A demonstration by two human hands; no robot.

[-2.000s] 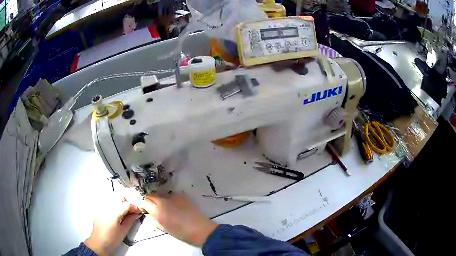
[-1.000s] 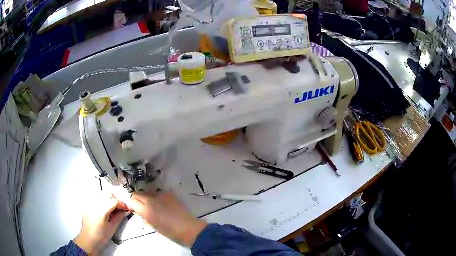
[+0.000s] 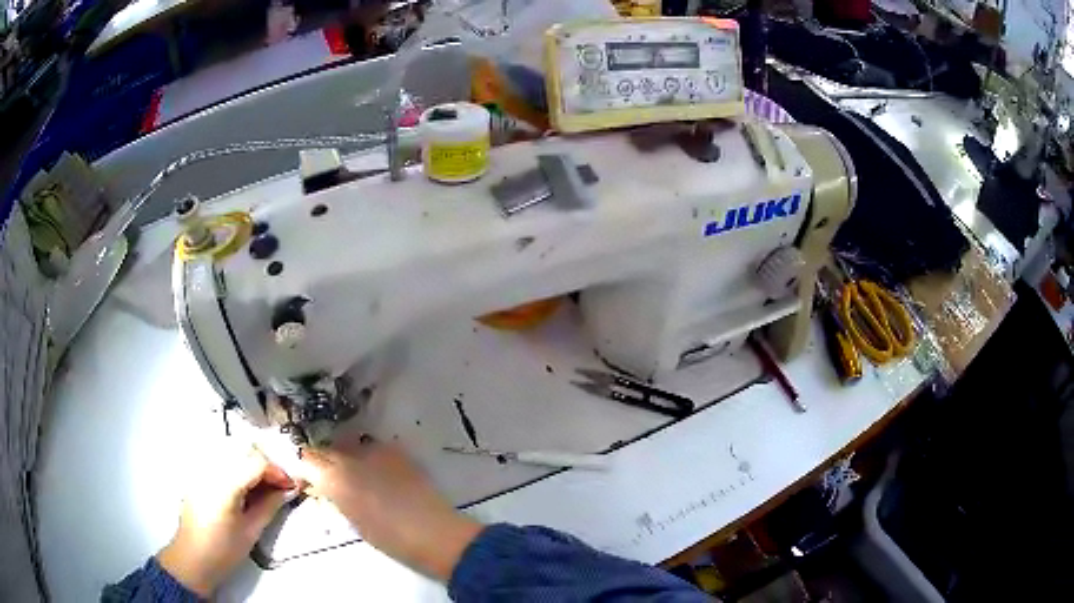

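The white JUKI lockstitch machine (image 3: 506, 253) stands across the table. Its presser foot and needle area (image 3: 309, 412) is at the left end, just above my fingertips. My left hand (image 3: 224, 507) is at the needle area, thumb and fingers pinched near a small dark bit. My right hand (image 3: 383, 501) lies beside it, fingertips curled down at the presser foot. Glare and my fingers hide what is between them, so I cannot tell what cloth they hold.
Black thread snips (image 3: 636, 392), a white pen-like tool (image 3: 548, 458) and a tiny dark sliver (image 3: 468, 422) lie on the bed. Yellow-handled scissors (image 3: 877, 322) lie at the right. Layered pale cloth (image 3: 21, 389) hangs at the left. A control panel (image 3: 645, 73) sits atop the machine.
The view has shifted slightly, so the machine and both hands sit a little further left than two seconds ago. Both hands stay at the needle with almost the same pose.
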